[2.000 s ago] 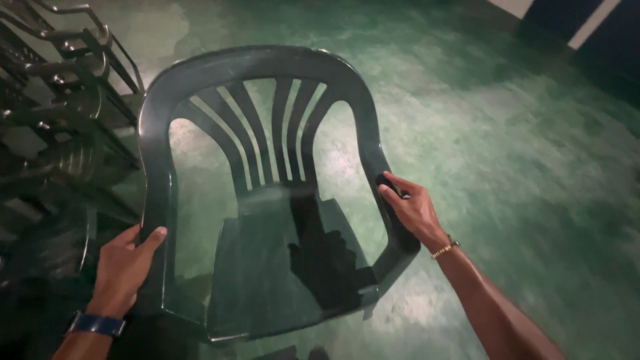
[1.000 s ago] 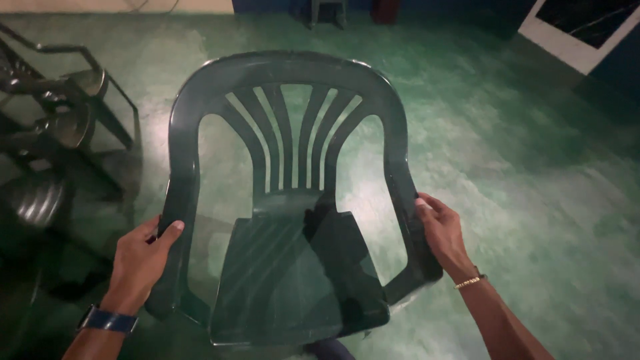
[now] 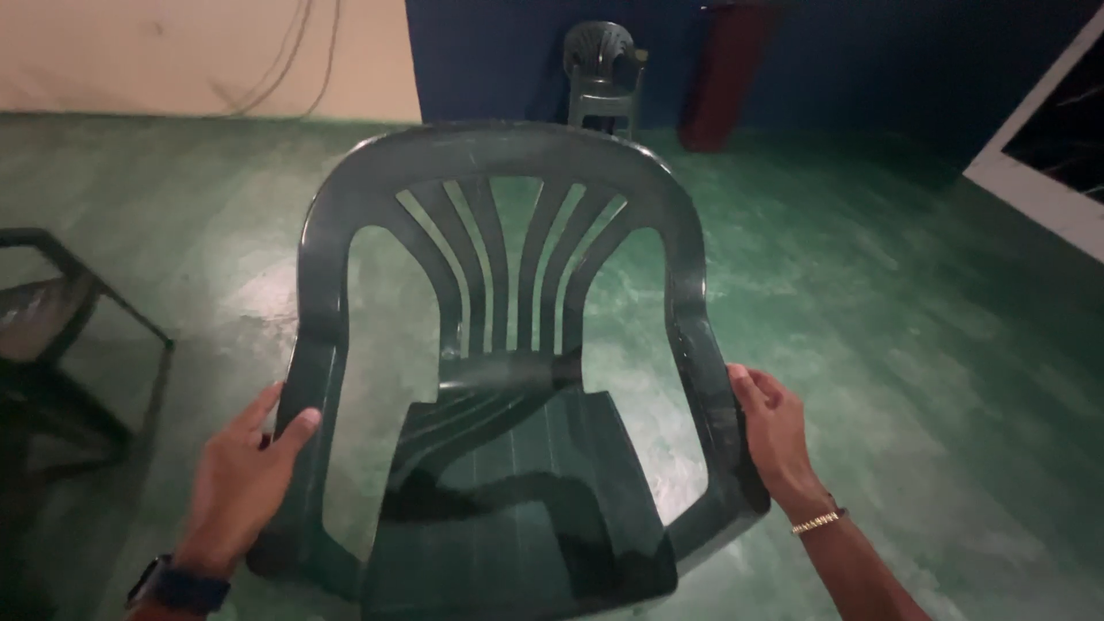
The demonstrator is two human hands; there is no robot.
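Observation:
A dark green plastic armchair [image 3: 517, 151] with a slatted fan-shaped back fills the middle of the view, its seat nearest me at the bottom. My left hand [image 3: 246, 479] grips its left armrest, with the thumb on top and the fingers around the outer edge; a dark watch is on that wrist. At the right armrest, my right hand [image 3: 772, 427] holds the outer side, its fingers partly hidden behind the arm. A gold-coloured bracelet sits on the right wrist. Shadows of an arm and hand fall across the seat. The chair's legs are hidden below.
Part of another dark plastic chair [image 3: 52, 345] stands at the left. Against the blue wall at the back are a green plastic chair [image 3: 604, 99] and a dark red upright object [image 3: 720, 82]. Cables [image 3: 332, 56] hang along the pale wall. A white-framed dark panel [image 3: 1035, 185] is at the right.
The view has swung over to the back wall, and the chairs at the left have mostly left it. Both hands have stayed on the armrests of the held chair.

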